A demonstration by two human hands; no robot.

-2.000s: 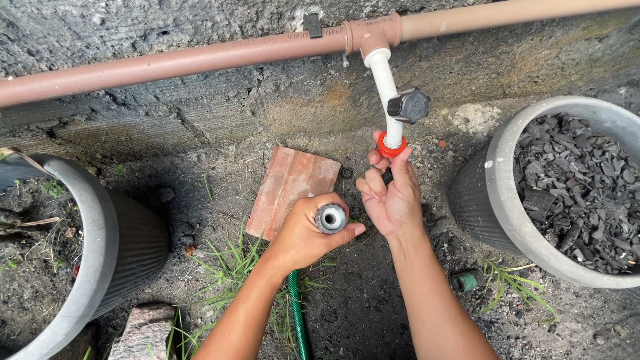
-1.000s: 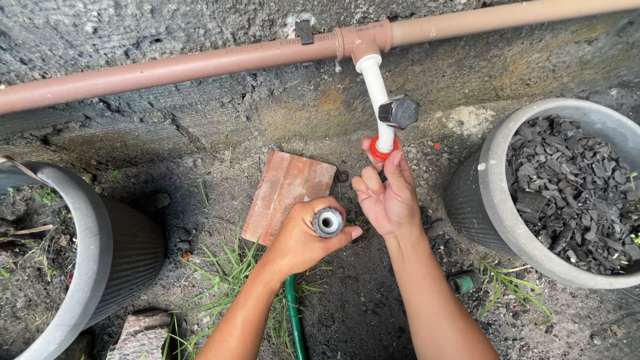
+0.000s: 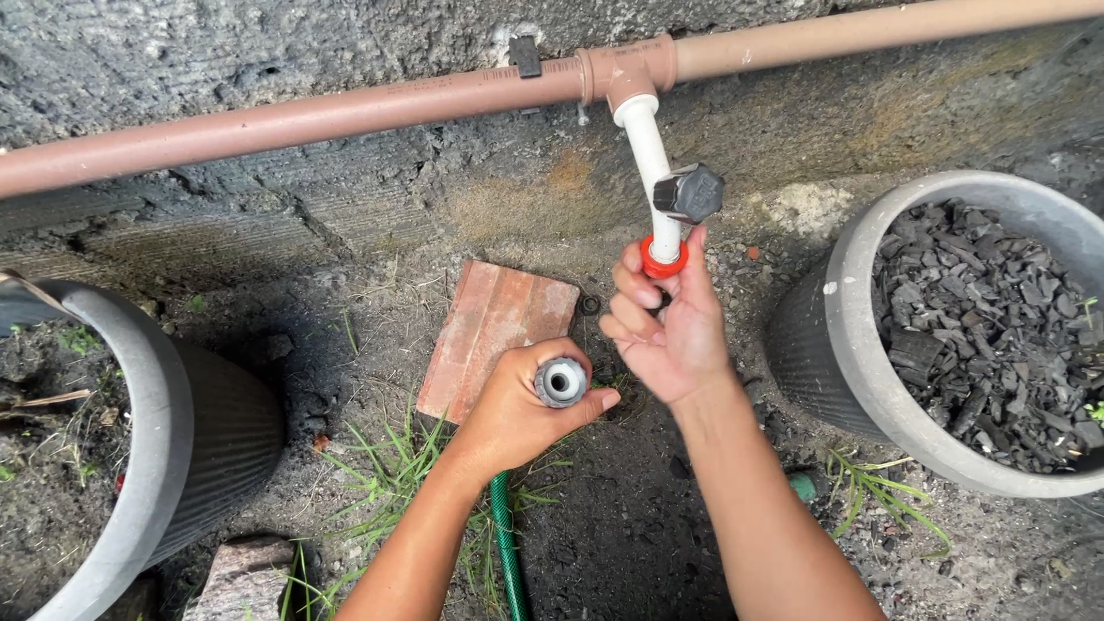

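Note:
My left hand (image 3: pixel 517 405) is closed around a grey hose connector (image 3: pixel 561 382), its round opening facing up. A green garden hose (image 3: pixel 507 543) runs down from beneath that hand. Up and to the right, my right hand (image 3: pixel 677 332) has its thumb and fingers on a red plastic ring (image 3: pixel 664 259) at the lower end of a white plastic tap (image 3: pixel 651 155). The tap has a black knob (image 3: pixel 688 194) and hangs from a tee of the brown PVC pipe (image 3: pixel 388 103). Something small and dark shows between the right fingers; I cannot tell what it is.
A planter with soil (image 3: pixel 164 405) stands at the left, a planter of charcoal pieces (image 3: pixel 849 310) at the right. A brick tile (image 3: pixel 496 328) lies behind my left hand, a small black ring (image 3: pixel 590 304) beside it. Rough wall runs behind the pipe; grass (image 3: pixel 388 474) grows near the left forearm.

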